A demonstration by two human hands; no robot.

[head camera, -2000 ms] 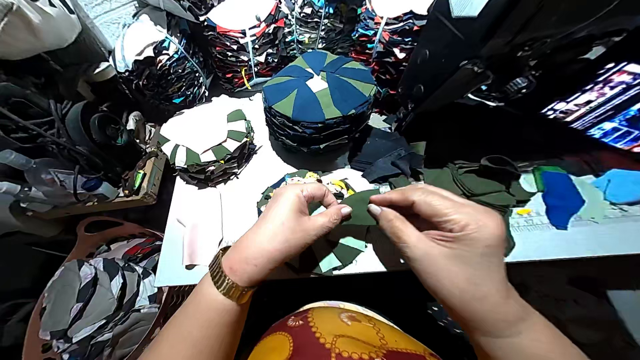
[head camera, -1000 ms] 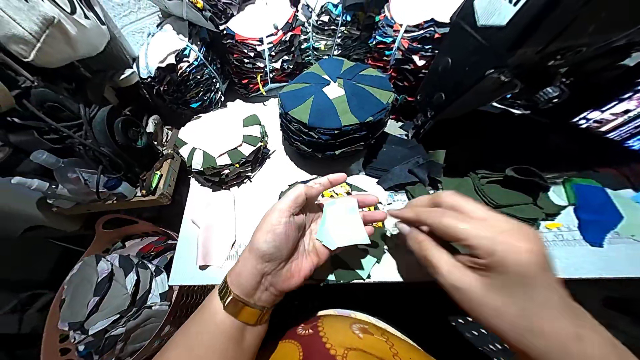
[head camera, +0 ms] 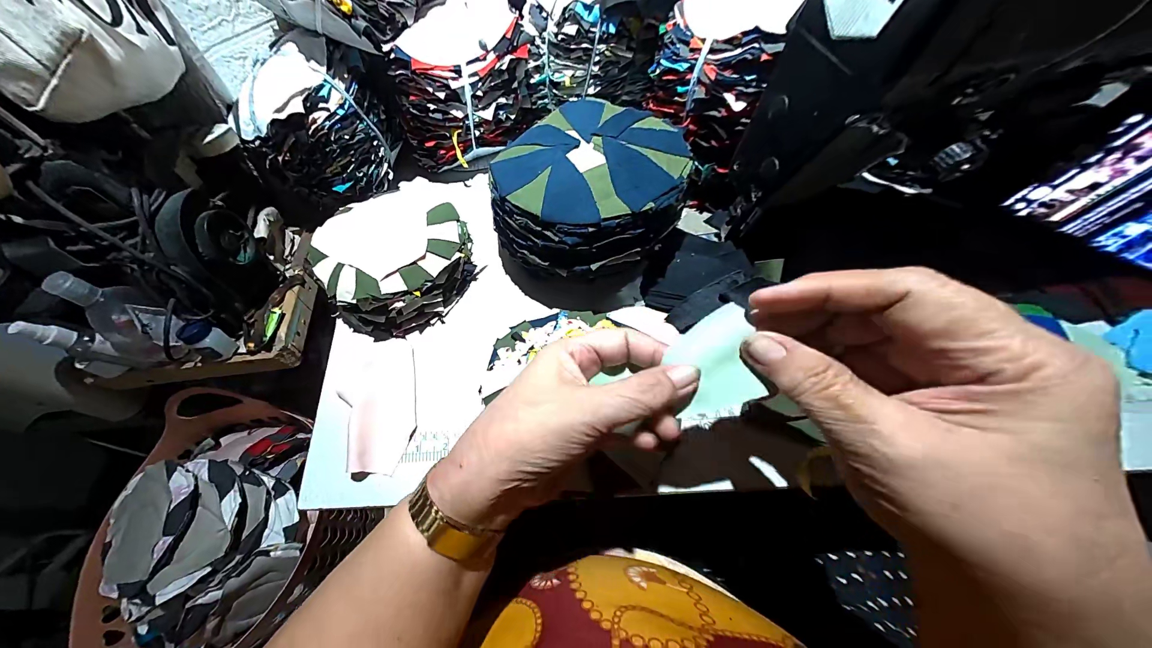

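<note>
A pale mint fabric piece (head camera: 720, 364) is stretched between both hands above the front of the white table. My left hand (head camera: 558, 414), a gold watch at its wrist, pinches its left edge between thumb and fingers. My right hand (head camera: 936, 387) grips the upper right edge with thumb and forefinger. Just behind my left fingers lies a patterned fabric round (head camera: 531, 346), partly hidden. Farther back stands a round stack topped with navy and olive wedges (head camera: 576, 171). Left of it sits a lower stack with a white and green top (head camera: 387, 252).
Tied fabric stacks (head camera: 468, 99) line the back. Pale pink cloth (head camera: 382, 405) lies at the table's left. A wooden box (head camera: 270, 351) with bottles is beyond that edge; a pink basket (head camera: 180, 405) of fabric rounds stands below. Dark cloth pieces (head camera: 697, 270) lie behind my hands.
Two seconds ago both hands held a dark green piece. One second ago the pale piece lay on my open left palm; now both hands hold it, and my right hand has closed onto its edge.
</note>
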